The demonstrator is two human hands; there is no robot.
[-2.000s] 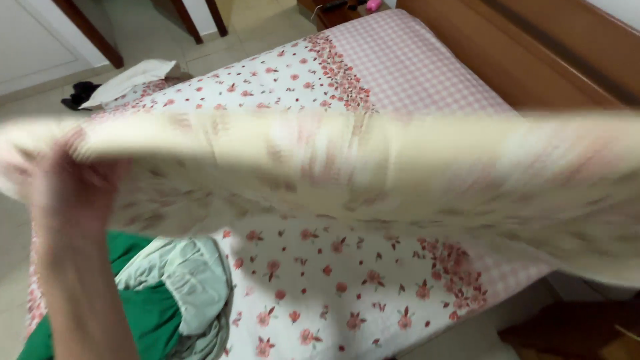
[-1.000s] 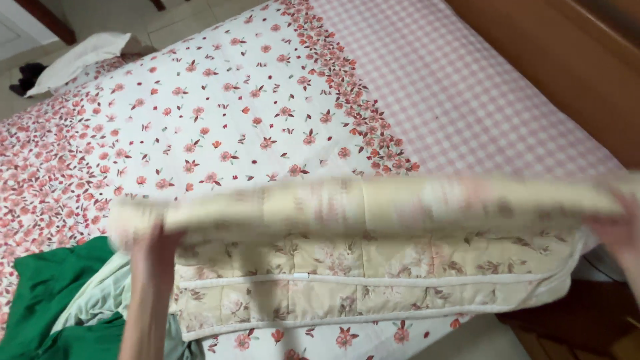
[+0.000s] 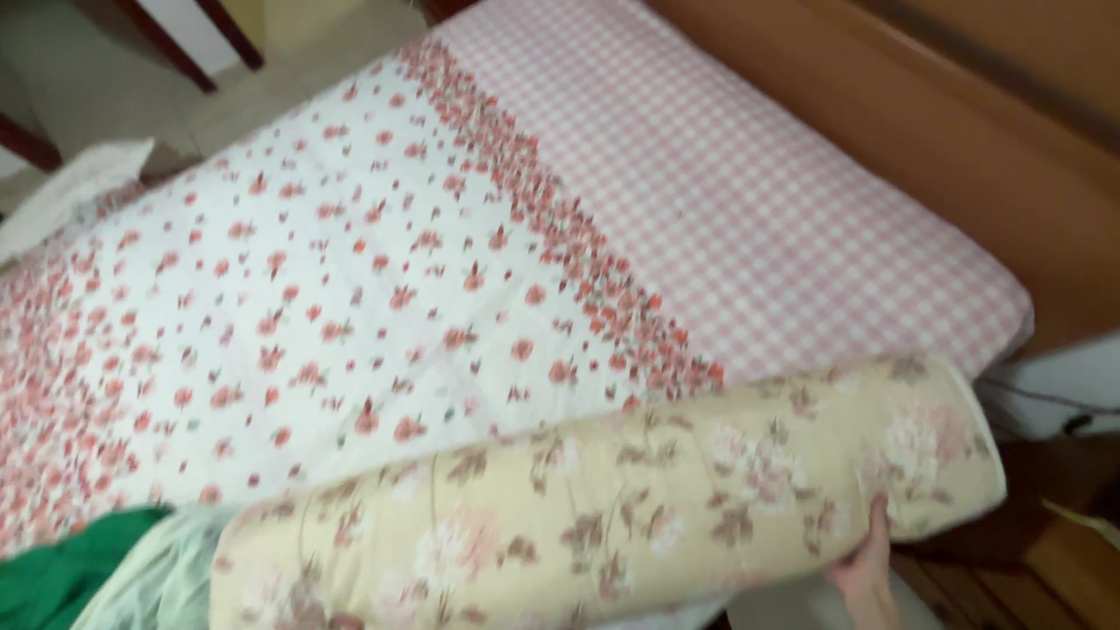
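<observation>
A cream quilted cover with a floral print (image 3: 612,507) lies folded into a long strip along the near edge of the bed. Its right end is gripped by my right hand (image 3: 866,560), thumb on top and fingers hidden beneath. Of my left hand (image 3: 347,621) only a fingertip shows at the bottom edge, against the quilt's lower left; its grip is hidden. Under the quilt spreads a white sheet with red flowers (image 3: 350,289), which changes to pink gingham (image 3: 744,192) toward the headboard.
Green cloth (image 3: 70,560) and pale green cloth (image 3: 166,569) are heaped at the lower left. A wooden headboard (image 3: 980,157) borders the bed at right. Brown wooden furniture (image 3: 1015,560) and a dark cable (image 3: 1050,401) are at lower right. A pale cloth (image 3: 83,197) hangs over the far edge.
The quilt, held up and blurred in the air before, now rests as a narrower fold along the bed's near side. My left hand has dropped almost out of view.
</observation>
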